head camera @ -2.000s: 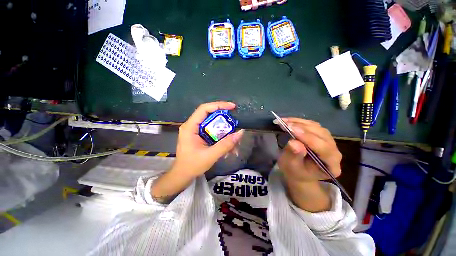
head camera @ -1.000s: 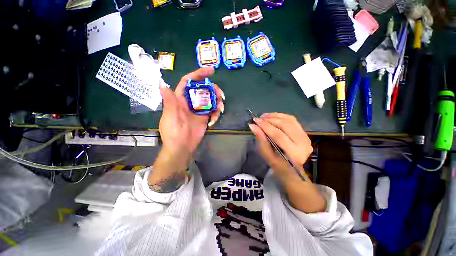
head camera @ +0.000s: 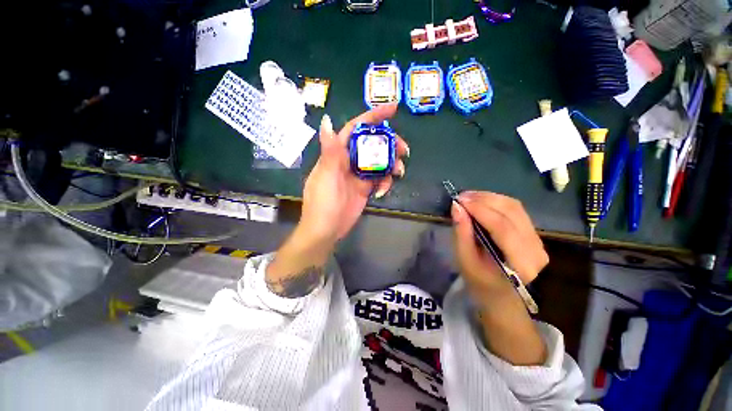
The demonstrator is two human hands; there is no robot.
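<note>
A blue smartwatch (head camera: 373,151) with its screen lit faces up in my left hand (head camera: 341,181). My fingers curl around its sides, above the front part of the green mat. My right hand (head camera: 502,241) grips tweezers (head camera: 490,245); their tips point forward and left, over the mat near its front edge and apart from the watch. The tweezers' rear end sticks out behind my right hand. Whether the tips hold anything is too small to tell.
Three blue watch housings (head camera: 424,87) stand in a row behind. A label sheet (head camera: 249,108), crumpled white material (head camera: 282,100) and a small yellow-edged piece (head camera: 316,91) lie left. A white card (head camera: 552,140), yellow screwdriver (head camera: 595,172) and blue-handled pliers (head camera: 635,181) lie right.
Since the earliest frame, my left hand has moved forward, turned and opened its palm more under the watch. The tweezers have shifted only a little. The camera view has shifted as well.
</note>
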